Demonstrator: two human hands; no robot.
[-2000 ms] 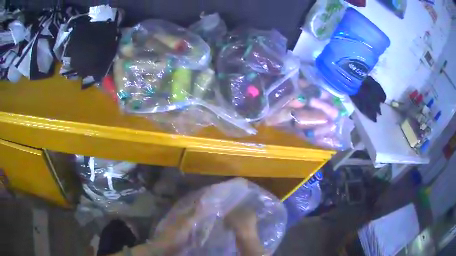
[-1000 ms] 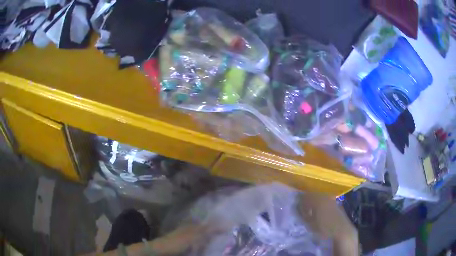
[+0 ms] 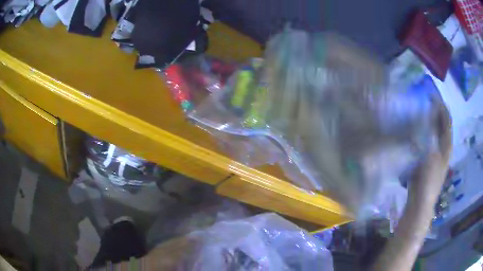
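A clear bag of thread cones (image 3: 318, 100), strongly blurred, is in front of me over the right part of the yellow tabletop. My right hand (image 3: 437, 129) is at its right side and appears to grip it; the fingers are blurred. Another clear bag with yellow-green and red cones (image 3: 242, 90) lies on the tabletop to its left. A large clear plastic bag (image 3: 265, 246) is low in front of me. My left hand (image 3: 172, 251) is blurred at its left side, and its fingers cannot be made out.
The yellow table (image 3: 116, 90) has a raised front edge. Black cut pieces (image 3: 164, 32) and black-and-white scraps (image 3: 87, 16) lie at its back left. A wrapped bag (image 3: 122, 164) sits below. A white table (image 3: 461, 127) and a dark red item (image 3: 426, 42) are at right.
My right hand has moved from the low plastic bag up to the bags on the table. One thread bag has shifted and blurred. The low bag appears lower in view.
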